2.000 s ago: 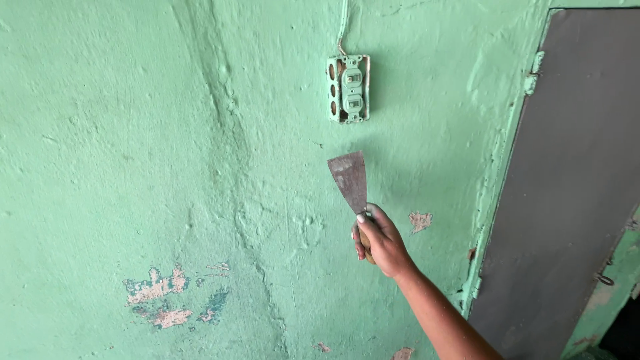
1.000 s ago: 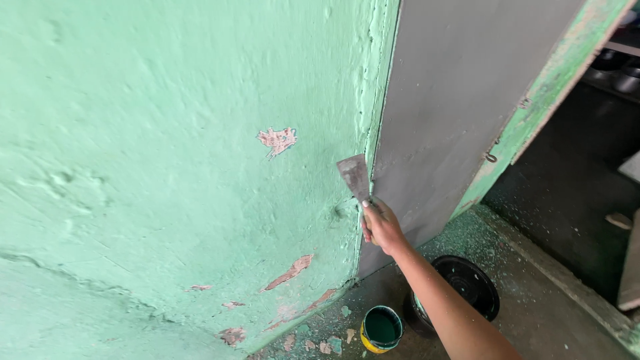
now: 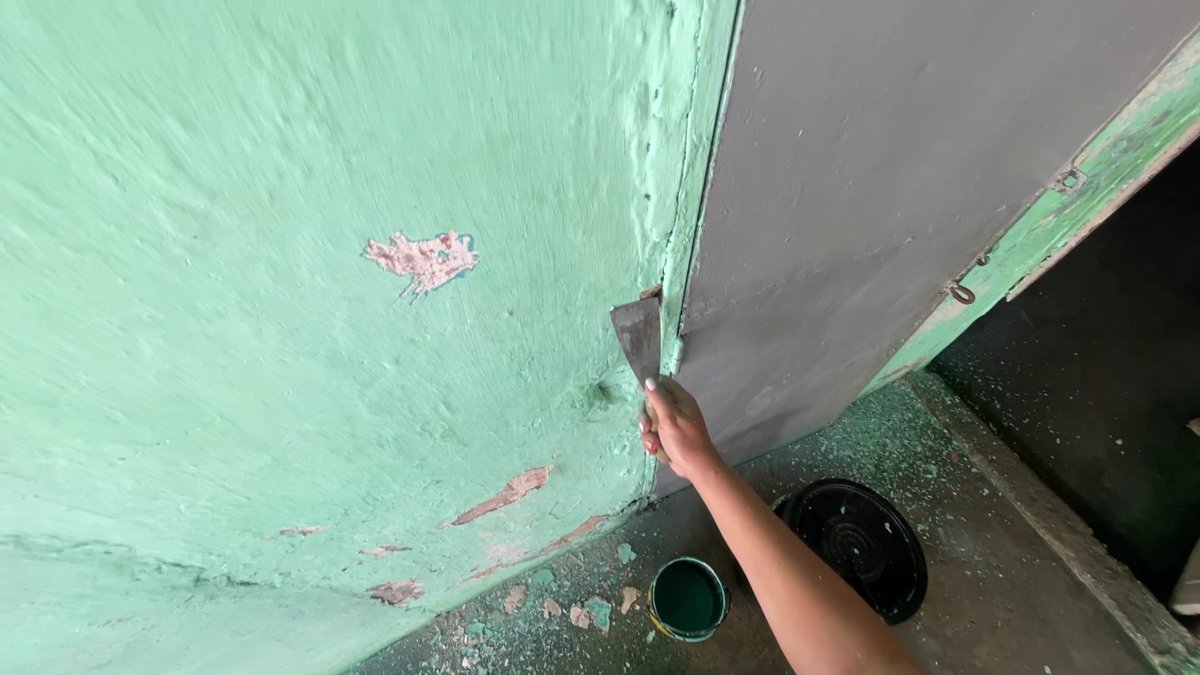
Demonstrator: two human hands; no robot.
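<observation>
My right hand is closed around the handle of a paint scraper, a putty knife with a flared metal blade. The blade's wide edge points up and lies at the green painted wall, just left of the door frame. A small bare brownish spot shows right at the blade's edge. To the left, a patch of paint is gone and pinkish plaster shows; more bare patches lie low on the wall. My left hand is not in view.
A grey door with a metal latch ring stands right of the wall. Below are an open can with dark green inside, a round black basin or lid, paint flakes on the floor and a raised concrete sill.
The view has swung down and right from the wall outlet box to the door's edge and floor. My right hand has moved with the scraper from below that box to beside the door frame.
</observation>
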